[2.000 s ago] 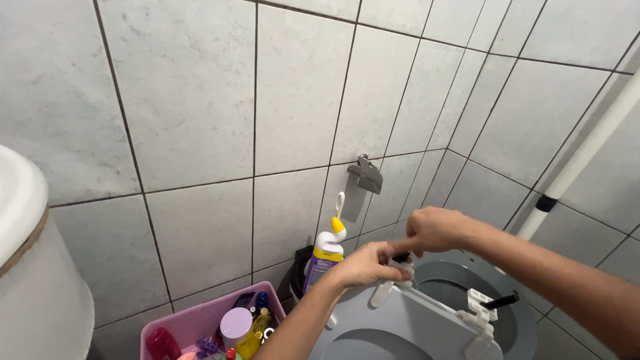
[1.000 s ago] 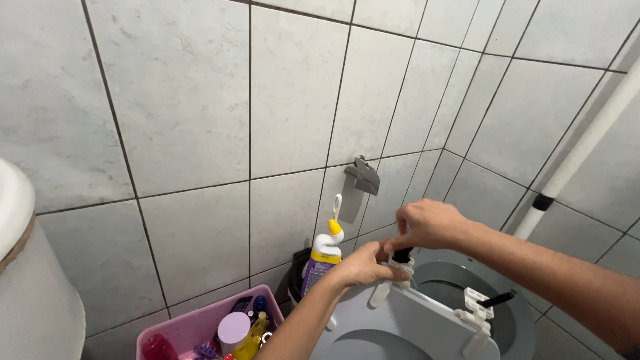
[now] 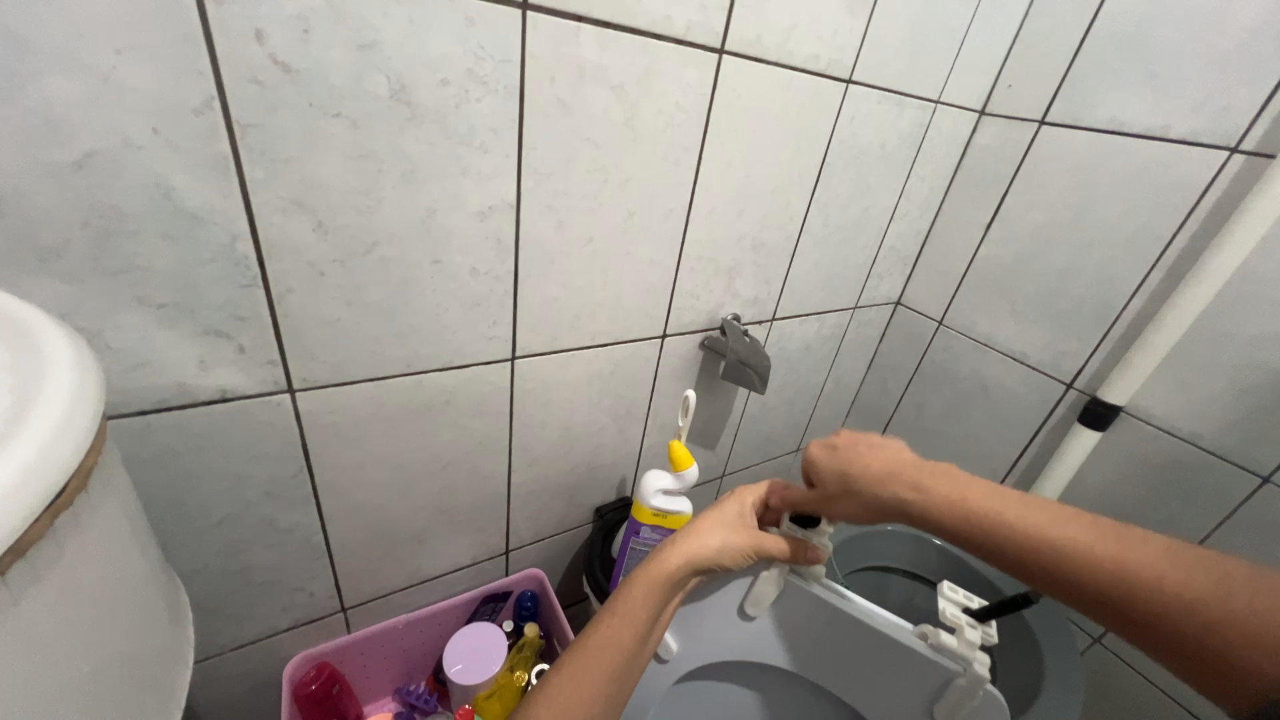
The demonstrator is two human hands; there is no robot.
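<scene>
A grey toilet seat [image 3: 850,625] with white plastic hinges is tilted up at the lower right. My left hand [image 3: 745,530] grips the seat's left hinge [image 3: 812,540] between thumb and fingers. Over that same hinge, my right hand [image 3: 865,475] is closed at a black part [image 3: 805,521], its fingertips meeting my left fingers; what they pinch is mostly hidden. The right hinge [image 3: 962,625] has a black bolt [image 3: 1005,606] sticking out sideways. Behind the seat lies the grey rim of a toilet bowl [image 3: 1050,620].
A pink basket [image 3: 420,628] of bottles stands at the lower left. A purple and white cleaner bottle [image 3: 650,520] rests on a black-lidded bin [image 3: 600,560]. A metal paper holder [image 3: 740,358] is on the tiled wall; a white pipe [image 3: 1170,330] rises at right. A white basin [image 3: 50,420] stands left.
My right hand has shifted and turned slightly above the left hinge, staying close to it. My left hand keeps its hold on the hinge.
</scene>
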